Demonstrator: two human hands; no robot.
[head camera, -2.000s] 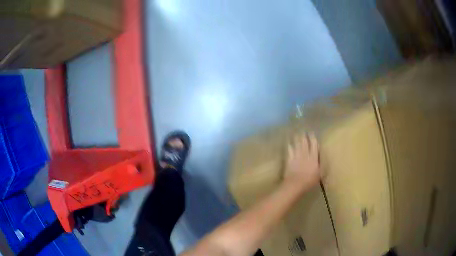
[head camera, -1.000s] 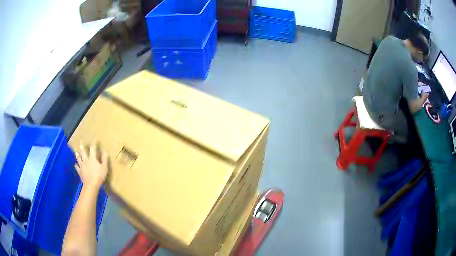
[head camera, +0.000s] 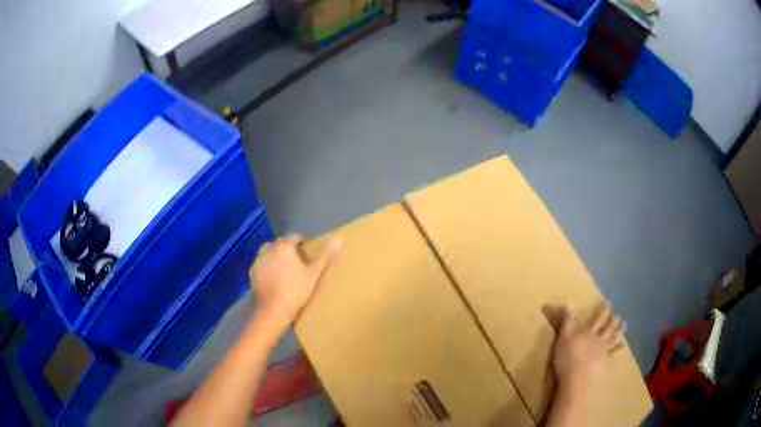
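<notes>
A large tan carton (head camera: 400, 292), its top flaps meeting at a dark seam, is in front of me. My left hand (head camera: 288, 273) grips its left edge, thumb on top and fingers over the side. My right hand (head camera: 582, 342) lies on the top near the right edge, fingers spread and slightly blurred, thumb beside a small dark slot. Part of the red pallet truck (head camera: 288, 385) shows below the carton's left side; how the carton rests on it is hidden.
Stacked blue totes (head camera: 183, 238) stand at left, the upper holding a white sheet and black curved items (head camera: 83, 238). More stacked blue totes (head camera: 517, 62) stand at the back. A white-topped table (head camera: 188, 29) is at the wall, a red stool (head camera: 684, 359) at right.
My view has turned and come closer over the carton. My left hand has moved from the top face to gripping the left edge. My right hand has come into view on top.
</notes>
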